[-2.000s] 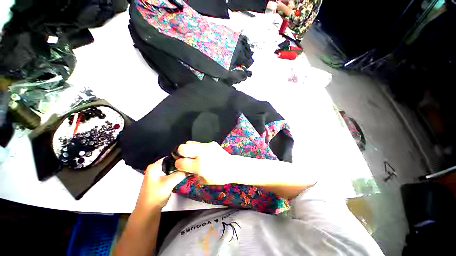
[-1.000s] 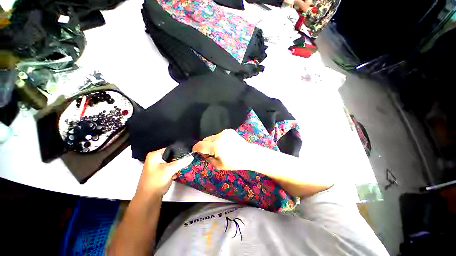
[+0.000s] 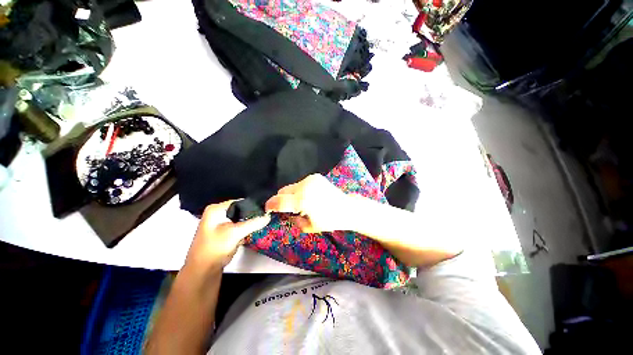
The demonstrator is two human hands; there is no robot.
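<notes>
A black garment with a bright floral lining lies on the white table and hangs at its front edge by my lap. My left hand pinches the black edge of the garment between thumb and fingers, a bunched black piece standing up there. My right hand is closed at the same edge, just right of my left thumb, its fingertips on the cloth where black meets floral. Any needle or thread at the fingertips is too small to see.
A white dish of dark buttons with a red stick sits on a brown board at left. Clear plastic bags and an olive cylinder are behind it. A second floral-lined garment and a red item lie farther back.
My right hand has moved from on top of the left fingers to the right of the left thumb. More floral lining shows below the hands. The camera view has shifted slightly.
</notes>
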